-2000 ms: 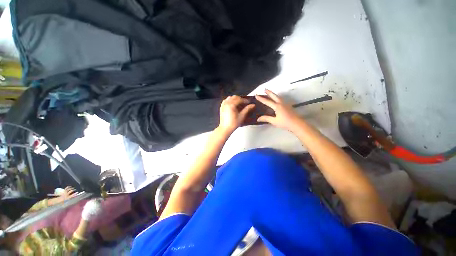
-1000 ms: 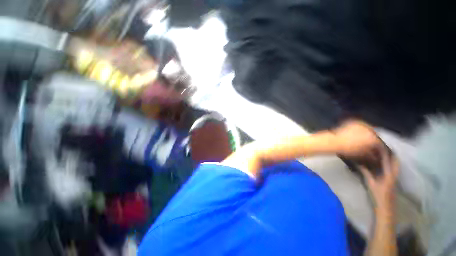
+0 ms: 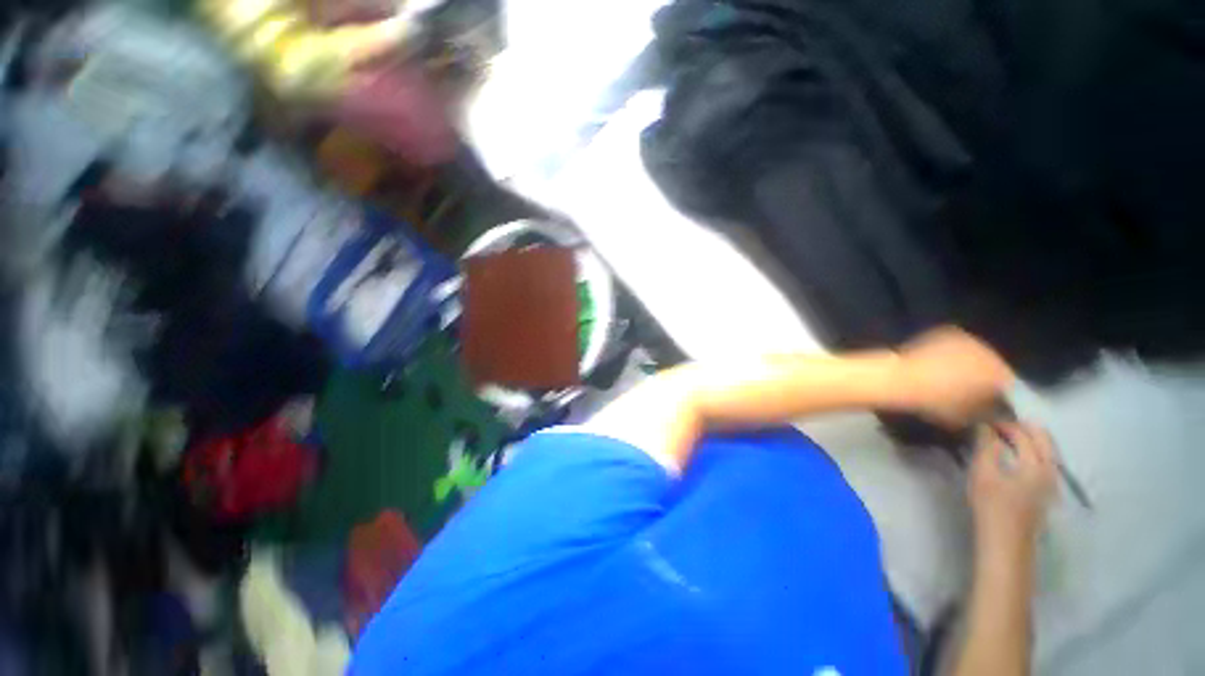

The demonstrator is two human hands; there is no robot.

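Observation:
The picture is blurred. A dark garment [image 3: 826, 218] lies on the white table, and a dark end of cloth shows below my left hand. My left hand [image 3: 954, 376] is curled over this cloth at the right of the view. My right hand [image 3: 1015, 465] is just below it, close to its fingertips, with fingers bent; blur hides whether it grips the cloth edge. A thin dark strip [image 3: 1073, 482] shows right beside my right hand.
A black garment heap [image 3: 1057, 159] fills the upper right. Left of the table edge [image 3: 720, 284] stands a white round bin with a brown top [image 3: 522, 317]. Blue [image 3: 377, 293] and red [image 3: 251, 465] items lie farther left. Part of a person in yellow and pink [image 3: 397, 112] shows at the top.
The view has swung left, bringing the brown-topped bin and floor items into sight; the iron has left the picture. My hands remain close together at the dark cloth.

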